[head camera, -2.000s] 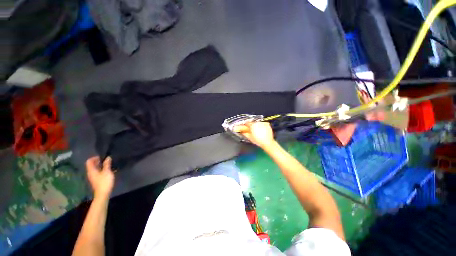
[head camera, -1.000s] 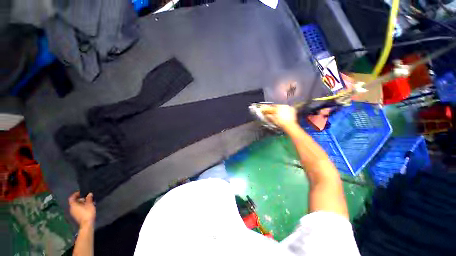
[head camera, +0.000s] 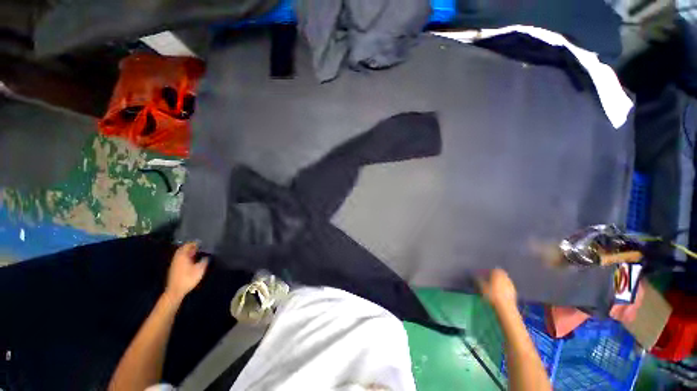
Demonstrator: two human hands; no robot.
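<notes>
Black trousers point(head camera: 306, 252) lie on the dark grey ironing table pad point(head camera: 527, 168), one leg reaching up and right, the other slanting down past the near edge. The waist part at the left is crumpled. My left hand point(head camera: 187, 271) is at the near left edge, its fingers and thumb pinching the trousers' corner. My right hand point(head camera: 498, 290) is blurred at the near edge, right of the lower leg, and appears empty with fingers apart. The silver steam iron point(head camera: 594, 246) with its tan handle rests at the table's right end.
A grey garment point(head camera: 382, 30) and a small black rectangle point(head camera: 282, 52) lie at the far edge. A white-edged cloth point(head camera: 604, 76) is at the far right. A red plastic bag point(head camera: 153, 103) is at the left, and blue crates point(head camera: 596, 355) stand at the lower right.
The view has turned. My right hand has let go of the iron, now at the table's right end. The near trouser leg has swung down over the near edge.
</notes>
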